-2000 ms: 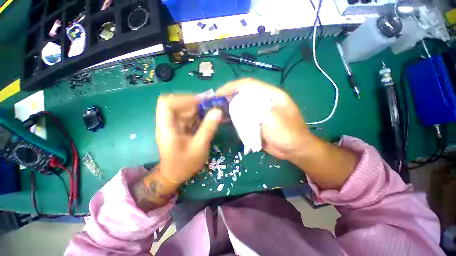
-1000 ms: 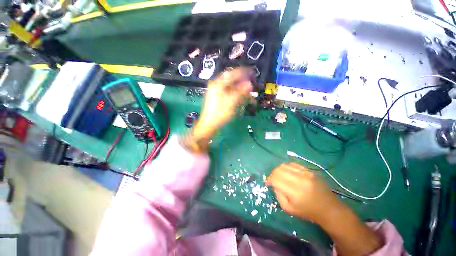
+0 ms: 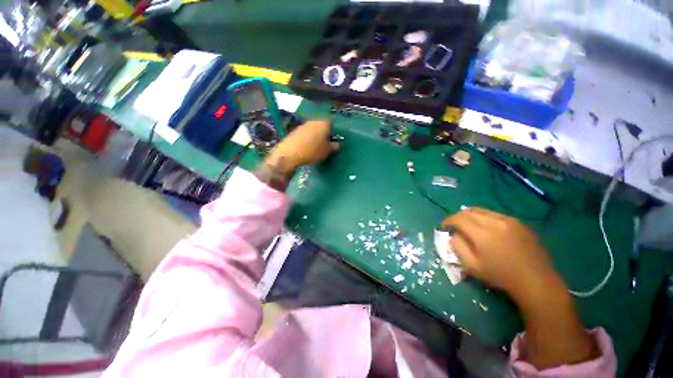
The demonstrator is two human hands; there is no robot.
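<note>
My left hand point(image 3: 304, 145) reaches to the left part of the green mat, beside the multimeter. A small dark watch unit point(image 3: 336, 139) shows at its fingertips; blur hides whether the fingers grip it. My right hand point(image 3: 488, 247) is low over the mat at right, fingers curled on a folded white wipe point(image 3: 447, 255). Many tiny white scraps point(image 3: 402, 255) lie on the mat left of the wipe.
A black foam tray point(image 3: 313, 77) with watches and a blue bin point(image 3: 516, 109) of clear bags stand behind. The multimeter point(image 3: 260, 125) is at left. A white cable point(image 3: 606, 236) curves at right. A small light rectangular piece point(image 3: 444, 181) lies mid-mat.
The view has swung left. My left hand has gone from the foam tray's front edge to the dark unit at left. The white wipe now shows at my right hand's fingers.
</note>
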